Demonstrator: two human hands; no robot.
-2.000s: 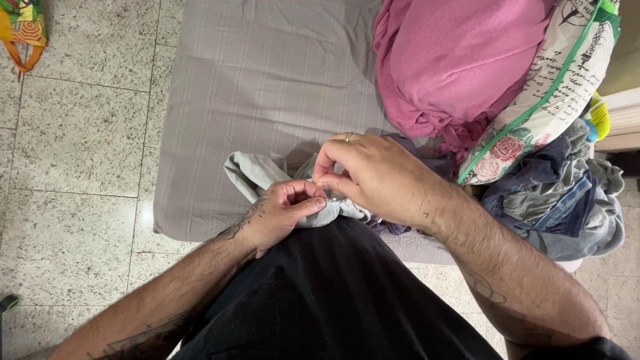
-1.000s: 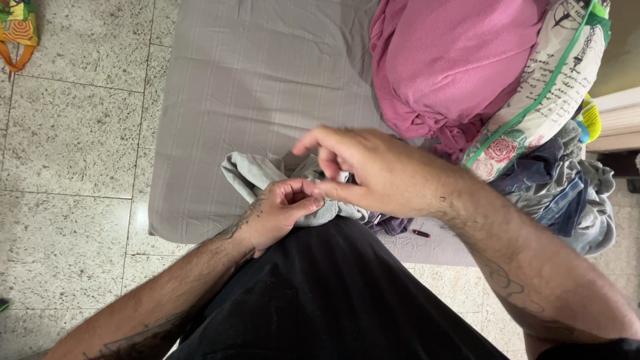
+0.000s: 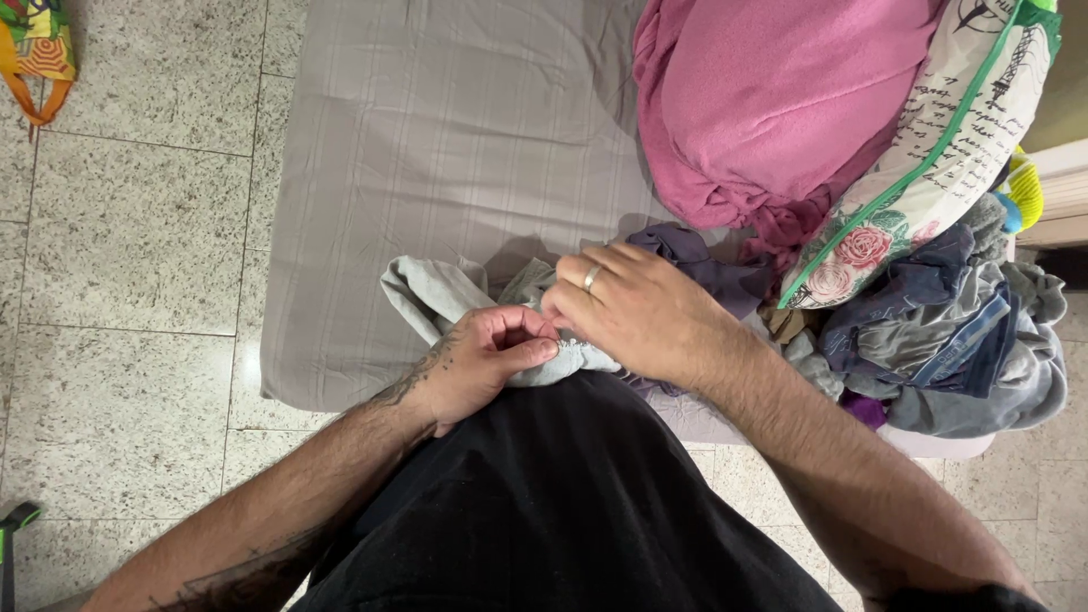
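A light grey cloth garment (image 3: 433, 293) lies bunched at the edge of the bed, against my black clothing. My left hand (image 3: 489, 361) pinches a part of this garment between thumb and index finger, beside a whitish ruffled edge (image 3: 574, 344). Close against those fingertips is my right hand (image 3: 637, 306), with a ring on one finger and its fingers curled downward. The back of that hand hides its fingertips, so what they hold cannot be made out. A dark purple cloth (image 3: 680, 251) lies just behind my right hand.
The bed has a grey striped sheet (image 3: 450, 144). A pink blanket (image 3: 782, 102) and a printed fabric case with green trim (image 3: 926, 161) lie at the upper right. Below them is a heap of clothes (image 3: 960, 340). A colourful bag (image 3: 38, 59) is at the upper left, over the tiled floor.
My right hand was raised with its index finger extended one second ago; now its fingers are curled down at my left fingertips. My left hand has kept its pinch.
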